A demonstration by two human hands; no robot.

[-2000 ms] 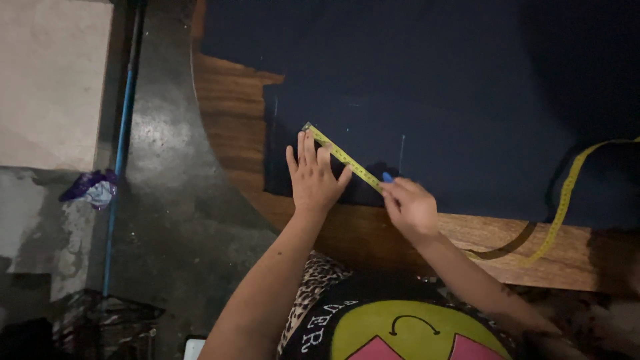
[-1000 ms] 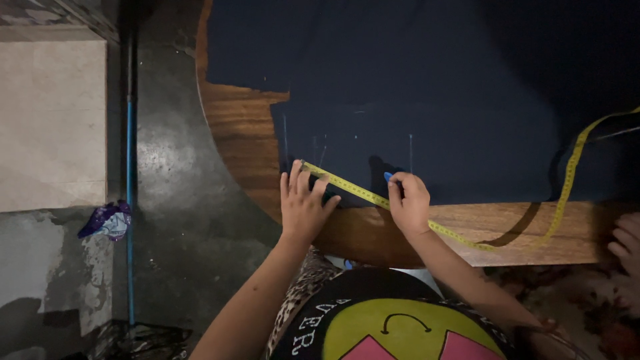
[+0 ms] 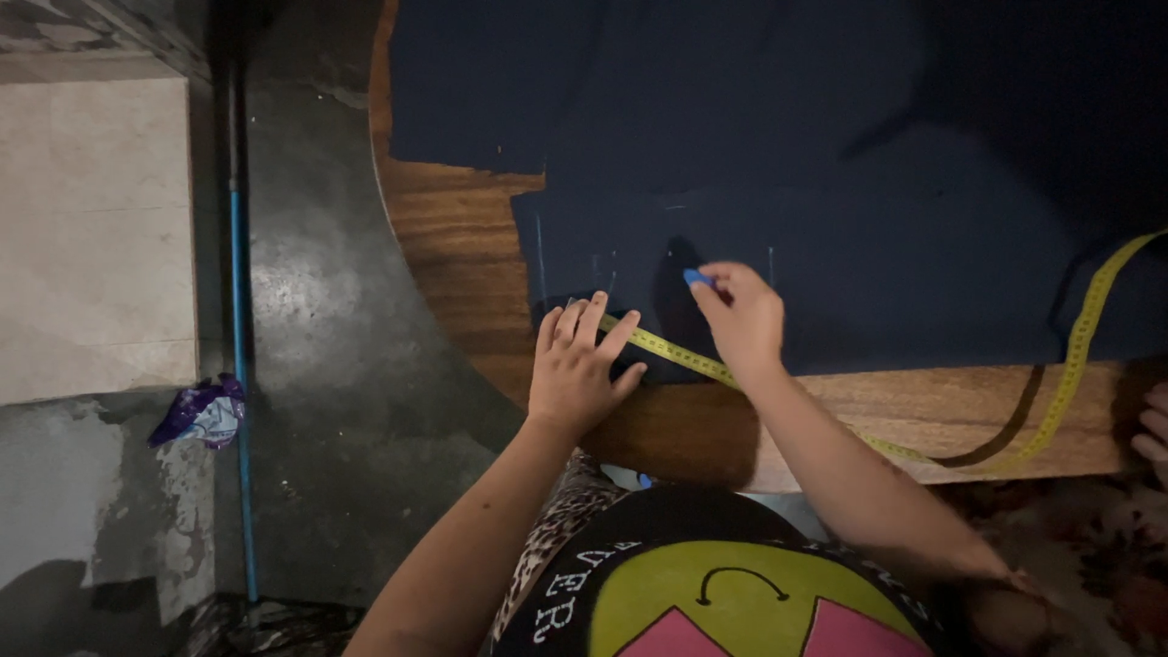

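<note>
Dark navy fabric (image 3: 821, 210) lies over a wooden table, with several thin pale chalk marks near its lower left part. My left hand (image 3: 579, 370) rests with spread fingers on the fabric's lower left corner, pressing the end of a yellow measuring tape (image 3: 675, 353). From there the tape slants down to the right, passes under my right forearm and curves up at the right. Between thumb and forefinger, my right hand (image 3: 744, 315) pinches a small blue piece (image 3: 696, 276), probably tailor's chalk, above the fabric.
The table's rounded wooden edge (image 3: 415, 228) shows at the left. A blue pole (image 3: 239, 365) and a purple plastic wrapper (image 3: 205, 412) are beyond it, by a pale tiled surface (image 3: 96, 237). Another person's fingers (image 3: 1154, 422) show at the right edge.
My right hand has left the tape and moved up and left over the fabric with the blue piece. My left hand stays at the tape's end. Another person's fingers came into view at the right.
</note>
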